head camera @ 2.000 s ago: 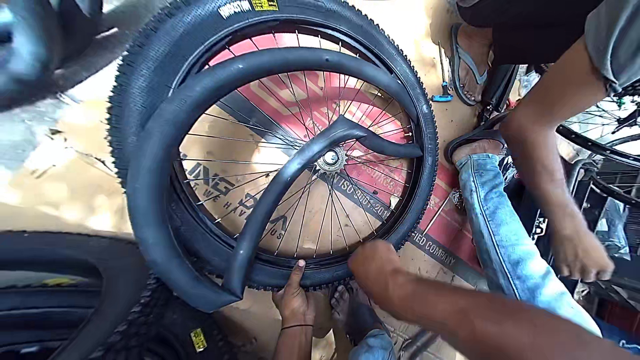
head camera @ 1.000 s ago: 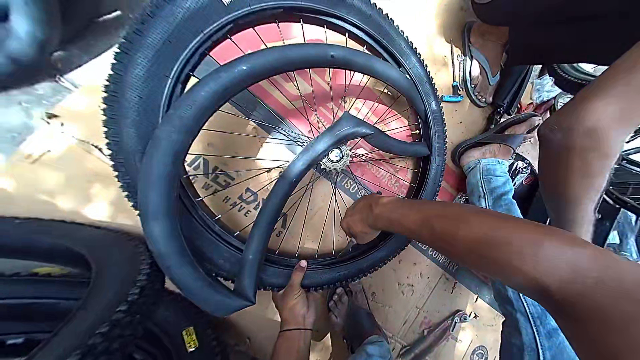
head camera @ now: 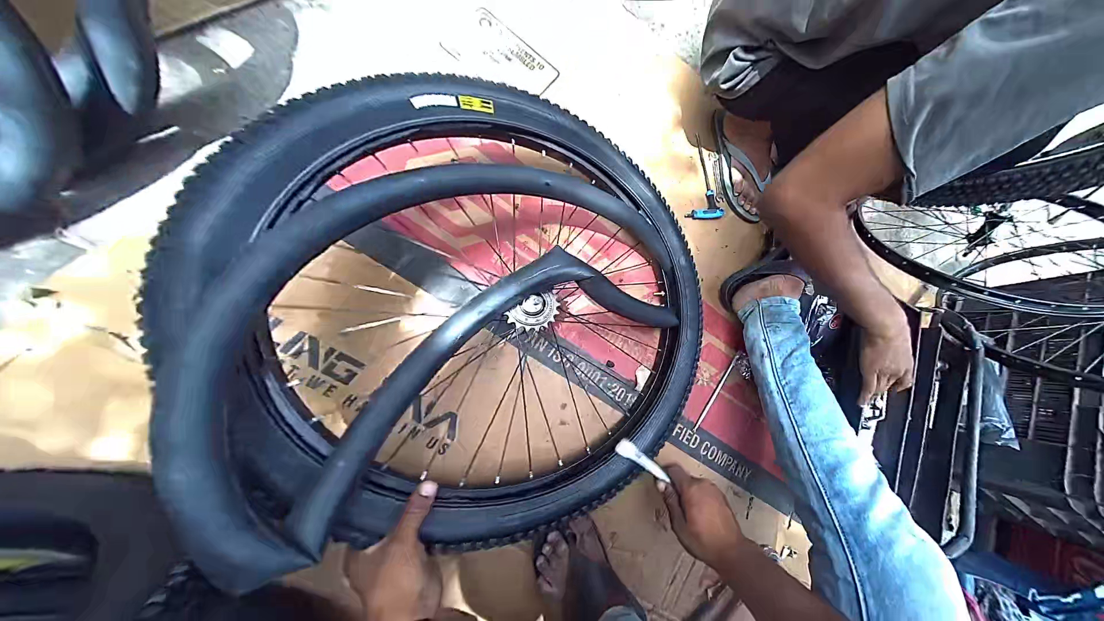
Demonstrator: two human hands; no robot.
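A spoked bicycle wheel with a knobby tire (head camera: 681,345) is in the middle of the view. A dark inner tube (head camera: 379,414) loops over its left side, its right end reaching the rim, with one part folded across the spokes. The cogged hub (head camera: 532,312) shows near the center. My left hand (head camera: 401,565) rests on the tire's near edge, thumb toward the rim. My right hand (head camera: 703,513) grips a pale, narrow tool (head camera: 642,460), perhaps a tire lever, whose broad end lies over the tire's lower right edge.
Printed cardboard (head camera: 707,453) lies beneath the wheel. A blue-handled tool (head camera: 707,207) lies near another person's sandaled foot (head camera: 746,164). That person's hand (head camera: 887,358) hangs at the right, beside a jeans-clad leg (head camera: 828,431). Another wheel (head camera: 914,276) is at the right; tires (head camera: 78,492) are lower left.
My right hand has moved from over the rim and spokes to outside the tire's lower right edge, and the pale tool now shows in it. My left hand remains at the tire's near edge.
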